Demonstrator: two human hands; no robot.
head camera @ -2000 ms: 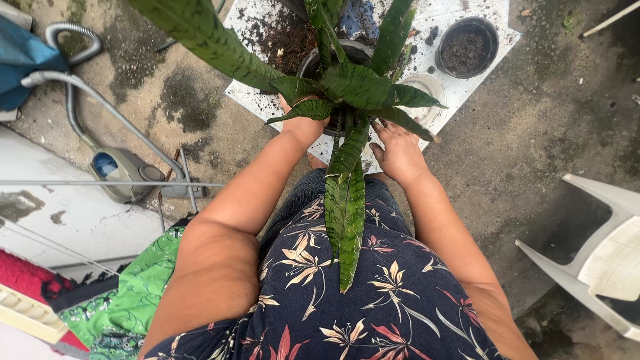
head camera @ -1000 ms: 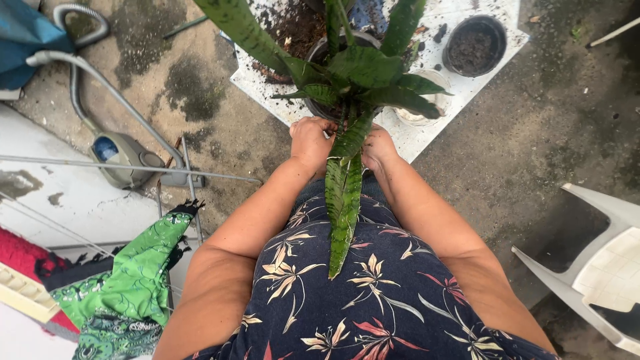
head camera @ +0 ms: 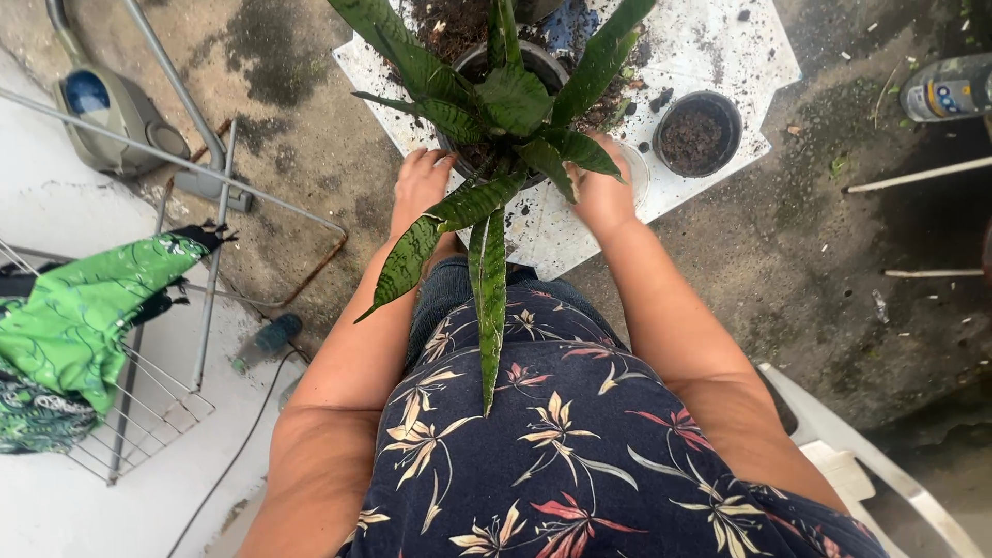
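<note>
A snake plant (head camera: 515, 101) with long mottled green leaves stands in a dark round pot (head camera: 546, 66) in front of me. My left hand (head camera: 425, 174) lies against the pot's left side, fingers at its rim. On the other side is my right hand (head camera: 604, 182), slightly blurred and partly behind a leaf; whether it grips the pot cannot be told. Just right of it sits a pale round container (head camera: 637, 174), partly hidden. A small black pot (head camera: 697, 134) holds dark soil. Loose brown soil (head camera: 449, 27) is heaped behind the plant, on a white sheet (head camera: 721, 54).
A vacuum cleaner (head camera: 116, 124) stands at the left on the concrete floor. Nearer are a metal drying rack (head camera: 209, 310) with green cloth (head camera: 101, 302) and a plastic bottle (head camera: 267, 341). At the right are a clear bottle (head camera: 945, 89) and a white plastic chair (head camera: 876, 457).
Both hands were close together at the pot's near side one second ago and are now apart, one on each side. One long leaf now hangs toward the left forearm. The view has shifted.
</note>
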